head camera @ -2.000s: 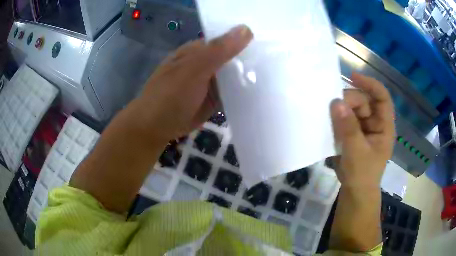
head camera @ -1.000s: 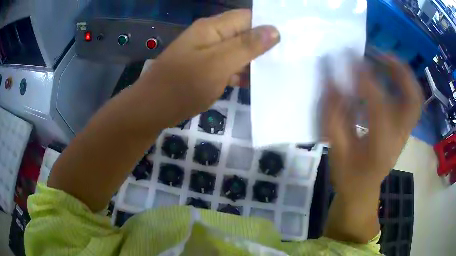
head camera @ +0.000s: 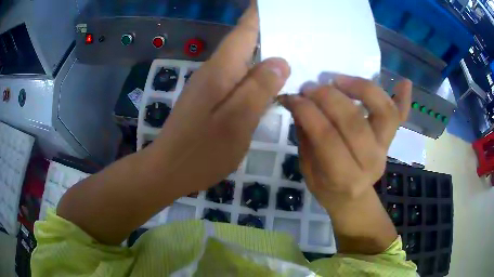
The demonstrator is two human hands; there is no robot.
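A blank white sheet is held up over the work area, its top cut off by the picture's edge. My left hand grips its lower left part, thumb on the front. My right hand is at its lower edge, fingertips bent and close together; something small and dark shows at the fingertips, too small to name. Below lies a white cell tray with round black parts in many pockets; some pockets are empty. My hands and forearms hide much of the tray.
A metal control panel with a red emergency stop is behind. Green buttons line its right part. A black cell tray with some round parts lies right. More white trays are left, beside a grey-white machine. A red object is far right.
The view has shifted. My right hand, blurred at the sheet's right side a second ago, is now at its lower edge with fingers drawn together. My left hand still holds the sheet.
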